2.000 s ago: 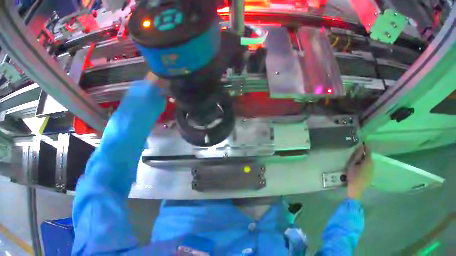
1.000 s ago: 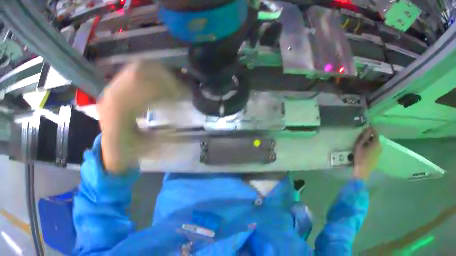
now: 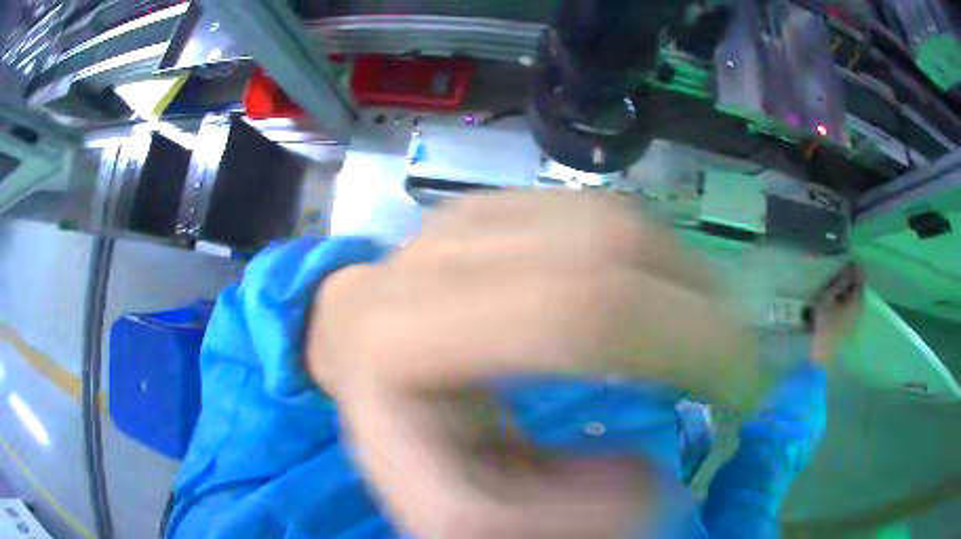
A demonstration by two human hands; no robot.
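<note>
My left hand [image 3: 527, 305] is large, close to the camera and strongly blurred. Its fingers are bent, and I cannot tell if it holds anything. It hides the middle of the bench and the front cover plate. My right hand [image 3: 838, 316] is at the bench's right end, beside the button panel [image 3: 782, 312], with a thin dark tool [image 3: 840, 284] at its fingers. The black lens ring [image 3: 599, 142] stands above the long silver fixture [image 3: 474, 147]. A pale plate [image 3: 732, 200] lies on the fixture's right part.
Black magazines [image 3: 248, 184] stand at the left. Red bins [image 3: 411, 84] are behind the bench. A blue container [image 3: 158, 379] is low at the left. A green-lit flap [image 3: 896, 337] is beside my right hand. Frame posts [image 3: 290, 63] rise on both sides.
My left hand has come from behind the inspection head, out and towards the camera. The view has turned left, so the bench appears further right. My right hand stays by the button panel.
</note>
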